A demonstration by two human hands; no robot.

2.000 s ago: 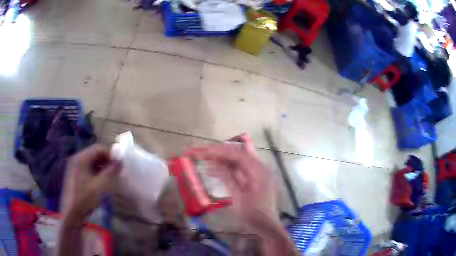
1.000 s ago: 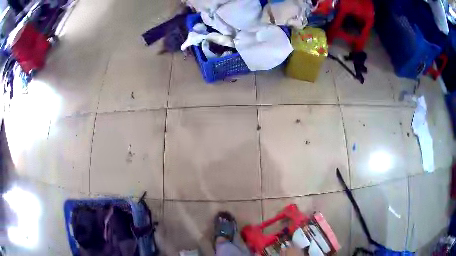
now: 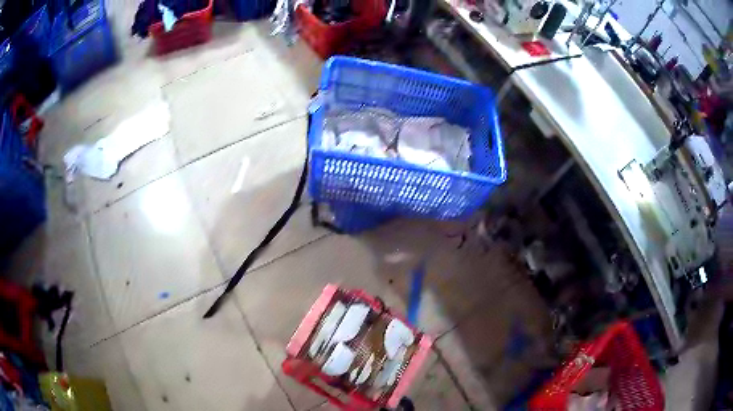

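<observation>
No hand shows clearly. A small pink-red tray [image 3: 415,361] lies low in the middle, on or over a red stool [image 3: 300,372]. It holds several small white cut pieces [image 3: 350,323], some flat and some curved. A small dark shape touches its lower right corner; I cannot tell what it is. Beyond it stands a blue basket [image 3: 386,178] with lattice sides, holding pale fabric pieces [image 3: 426,143].
A black strap [image 3: 265,241] lies on the tiled floor. A white cloth [image 3: 120,148] lies at the left. A long white-topped table [image 3: 599,128] curves down the right. A red basket [image 3: 639,385] is at the lower right, and red baskets [image 3: 183,34] stand at the back.
The view has swung to the right, bringing in the blue basket and the table. Both hands, seen blurred over the tray two seconds ago with a white piece in the left, are out of clear view.
</observation>
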